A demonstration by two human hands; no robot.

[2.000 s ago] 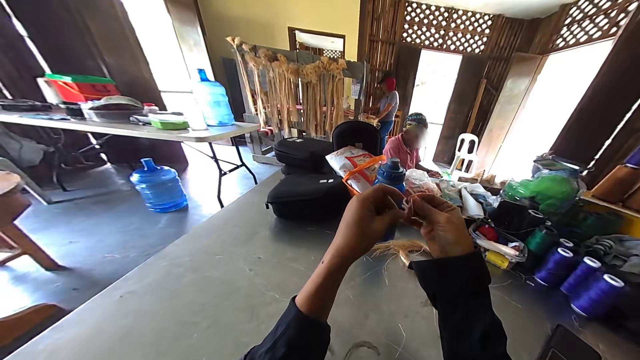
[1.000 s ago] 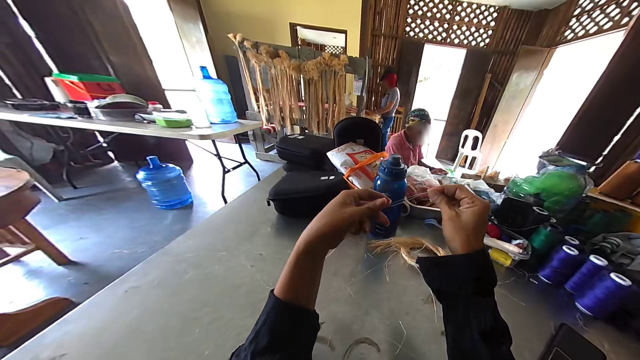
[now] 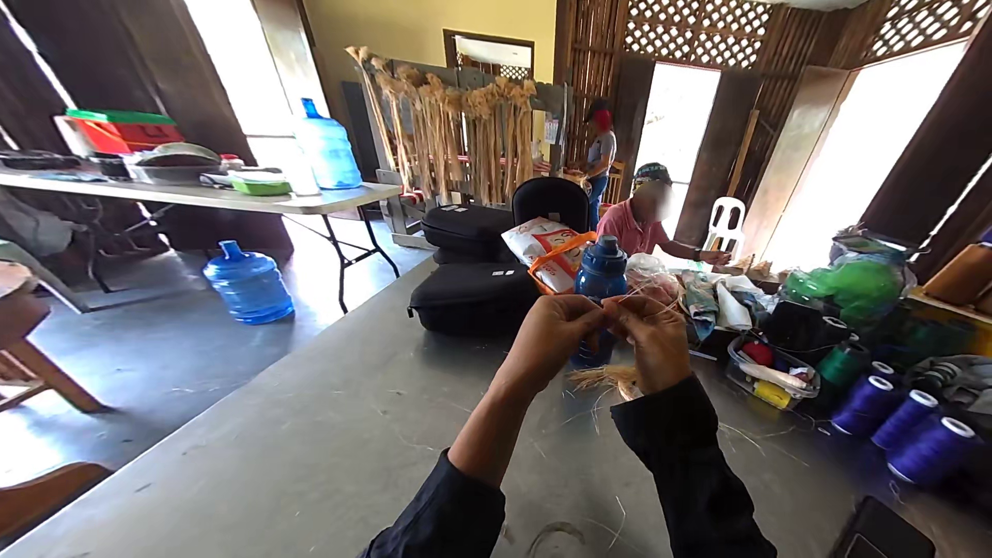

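My left hand (image 3: 552, 333) and my right hand (image 3: 652, 337) meet at the fingertips above the grey table (image 3: 341, 442). Each pinches thin pale fiber, so fine that its full run cannot be followed; some strands stick out above my right hand. Directly behind the hands stands a blue water bottle (image 3: 603, 267), partly covered by them. A small bundle of tan fiber (image 3: 604, 377) lies on the table below my fingers, close to my right wrist. Loose single strands are scattered over the tabletop around it.
Black cases (image 3: 473, 298) and an orange-handled bag (image 3: 546, 248) sit beyond the hands. At right are a plastic tub (image 3: 773, 372), purple thread cones (image 3: 930, 449) and a dark phone-like object (image 3: 883, 535). A person in pink (image 3: 624, 225) sits at the table's far end; another stands farther back.
One second ago my hands were apart in front of the bottle; now their fingertips are together, as they were two seconds ago.
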